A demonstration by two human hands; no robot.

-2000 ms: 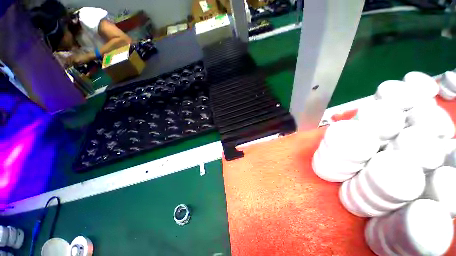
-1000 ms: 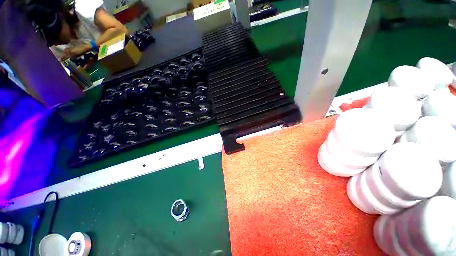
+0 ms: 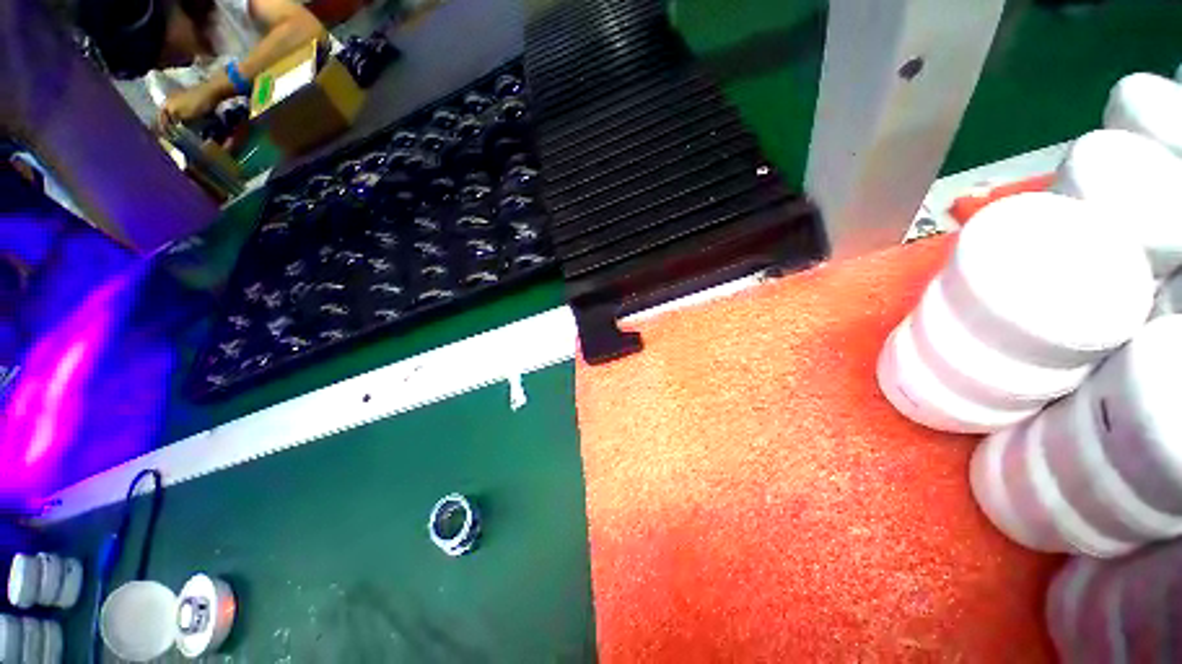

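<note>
Neither of my hands is in view. On the green bench at the lower left lie a plain white housing cover and, beside it, a white round unit with a ring on its face. A small silvery ring part lies alone on the green surface. Stacked white housings stand on the red-orange mat at the right, some cut off by the edge.
A white strip crosses the bench. Behind it are a filled black tray and ribbed black trays. A white post rises behind the mat. A cable and more white housings are at left. A person sits behind a cardboard box.
The view has shifted closer to the mat and bench; the white stacks appear larger and further right, and the ring, cover and unit appear a little higher. No hand has appeared.
</note>
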